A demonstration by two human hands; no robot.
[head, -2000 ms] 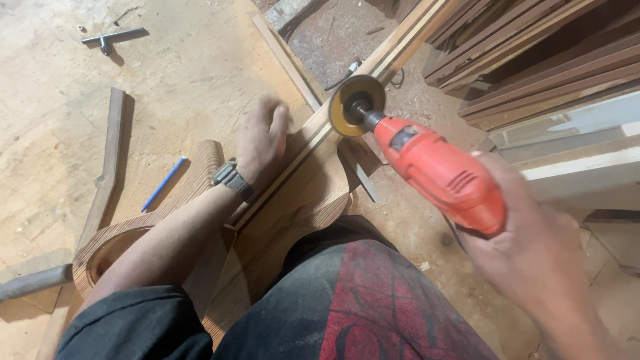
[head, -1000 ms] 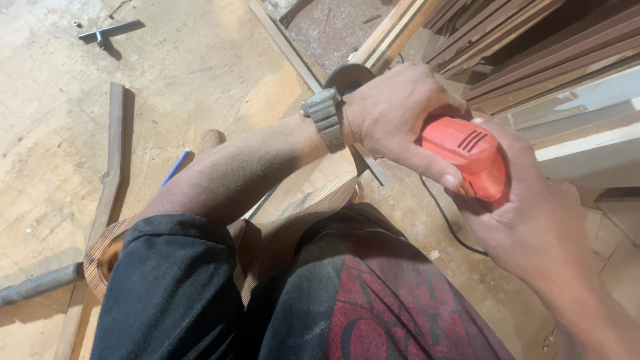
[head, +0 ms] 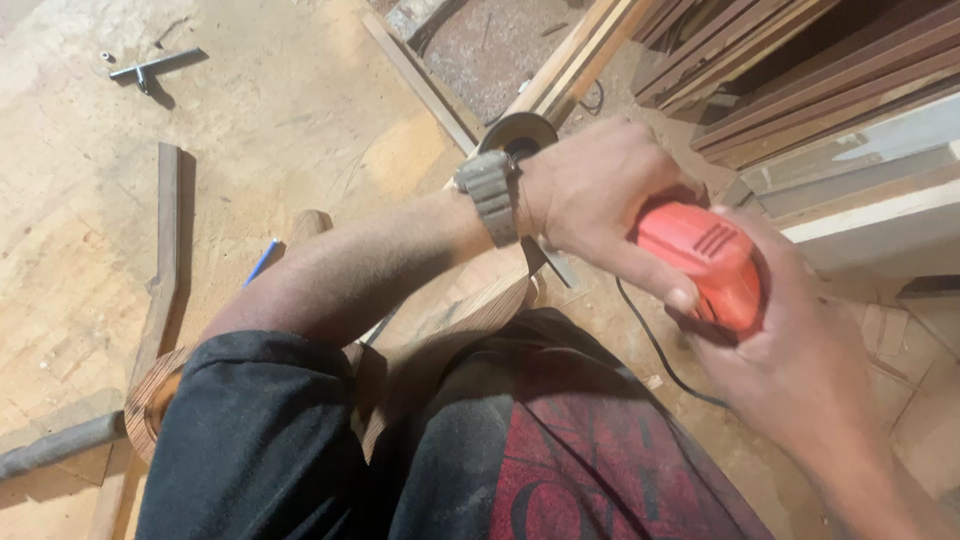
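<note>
My right hand (head: 780,360) grips the rear of a red power drill (head: 697,262). Across the front part of the drill's body lies my left hand (head: 607,202), its thumb along the near side; its other fingers are hidden behind the tool. A round disc (head: 517,131) on the front of the drill shows beyond my left wrist, which wears a watch (head: 489,196). The disc is at the light wooden strips (head: 574,64); whether it touches them cannot be told. Below my left forearm is a curved, striped-grain wooden piece (head: 472,307), partly hidden by my arm and clothing.
Dark wooden boards (head: 825,112) are stacked at the right. A black cord (head: 652,337) runs below the drill. At the left lie a bent wooden piece (head: 166,247), a blue pencil (head: 261,262), a metal T-shaped tool (head: 155,64) and a grey rod (head: 60,446).
Two seconds ago my left hand was at the wooden strips. It has since moved right onto the drill, where it was one second ago too. My right hand has kept hold of the drill.
</note>
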